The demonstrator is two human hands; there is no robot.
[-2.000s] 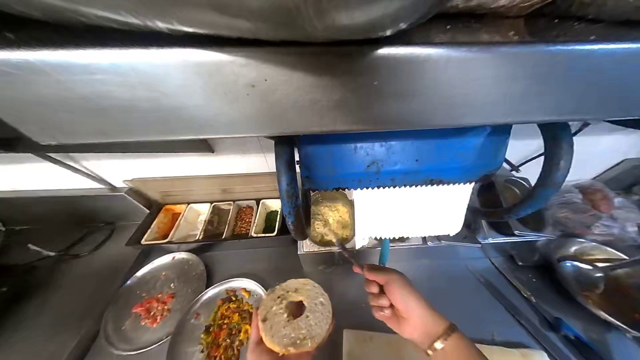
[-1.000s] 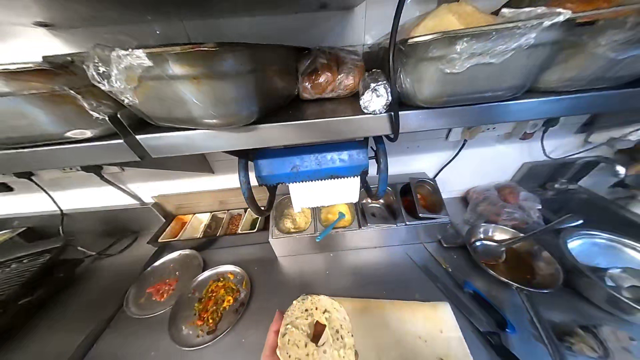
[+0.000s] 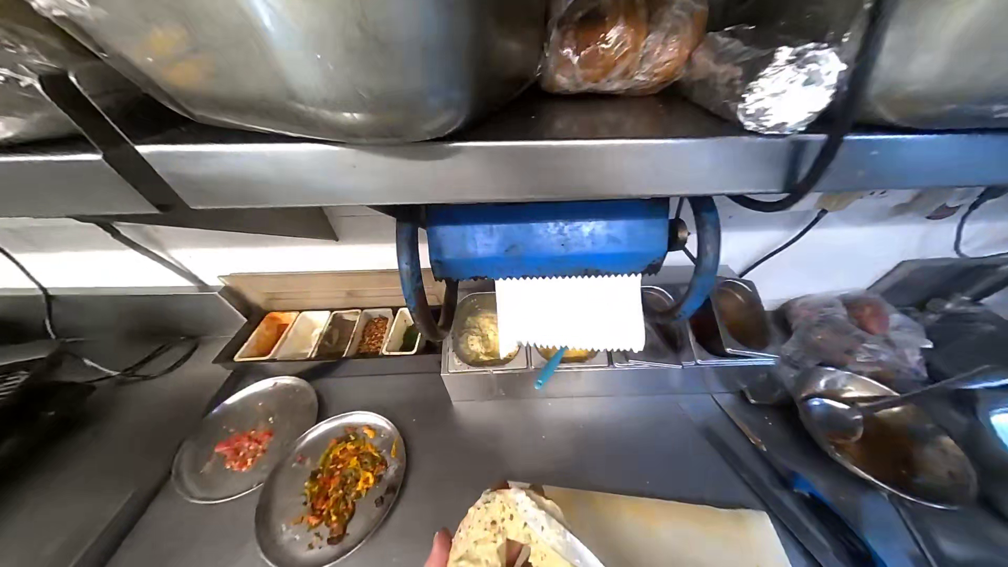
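Observation:
At the bottom edge, the fingertips of my left hand (image 3: 439, 549) hold a ring-shaped bagel half (image 3: 496, 526) coated with pale, flecked spread. The bagel is tilted and cut off by the frame; a smooth whitish strip lies along its right side, and I cannot tell whether it is a blade. My right hand is out of view. To the left, an oval steel plate (image 3: 266, 512) holds chopped peppers (image 3: 344, 476), and another steel plate (image 3: 189, 465) holds diced red pieces (image 3: 243, 450). A pale cutting board (image 3: 669, 528) lies right of the bagel.
Ahead are a metal tub of pale spread (image 3: 479, 335), a turquoise handle (image 3: 550, 368) and small seasoning trays (image 3: 374, 334). A blue paper-roll holder (image 3: 551, 236) hangs below a steel shelf (image 3: 315, 177). At right stand a saucy pan (image 3: 898, 457) and long dark utensils (image 3: 776, 496).
My right hand, earlier at the spread tub with a utensil, has left the view. The bagel half has gained a thicker pale coating and is now tilted. The view has shifted.

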